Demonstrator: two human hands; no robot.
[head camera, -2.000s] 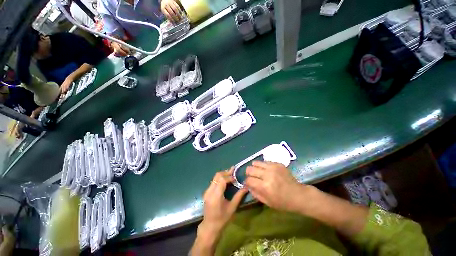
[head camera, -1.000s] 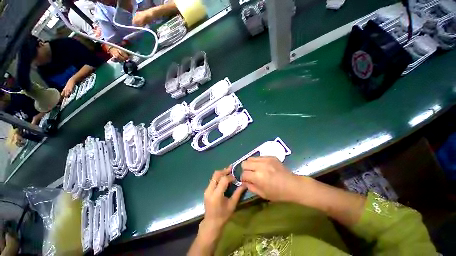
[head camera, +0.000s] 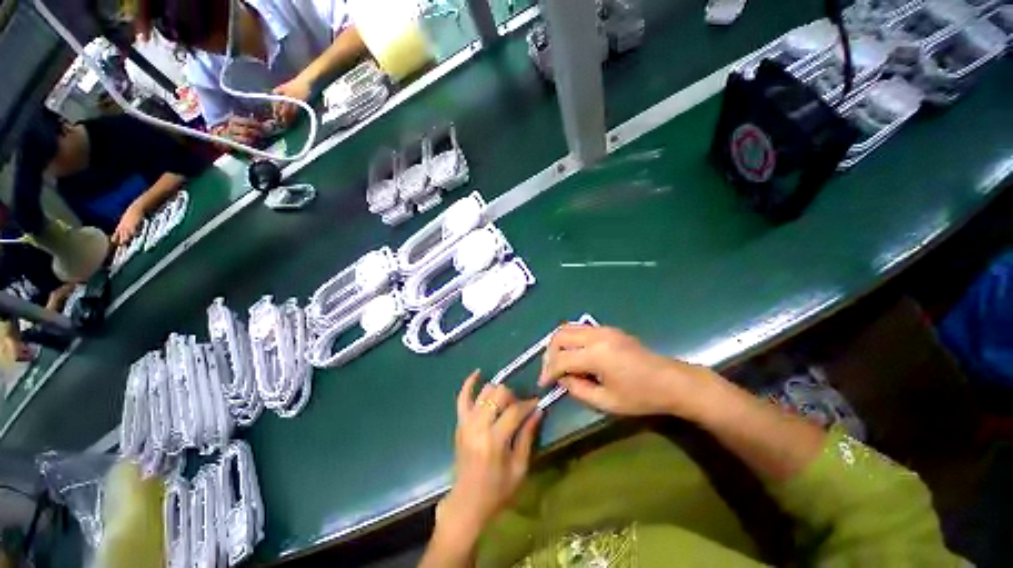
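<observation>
A white plastic housing (head camera: 519, 364) lies at the near edge of the green bench top, its oval opening towards my left hand. My left hand (head camera: 490, 438) holds its left end between thumb and fingers. My right hand (head camera: 605, 368) lies over its right part, fingertips pinched at the frame's near side, and hides the round disc. Whether a small part is between those fingertips cannot be told. Fine silvery slivers (head camera: 609, 264) lie on the green beyond my right hand.
Loose rows of white housings (head camera: 463, 300) lie ahead-left, with stacked housings (head camera: 183, 399) farther left. A black fan (head camera: 778, 139) and a white heap (head camera: 889, 67) stand right. A grey post (head camera: 574, 89) rises from the metal strip. People work opposite; one hand (head camera: 130, 222) shows.
My right hand has moved from the opening along the housing's near side and now covers the disc. My left hand stays at the left end. The view has shifted slightly.
</observation>
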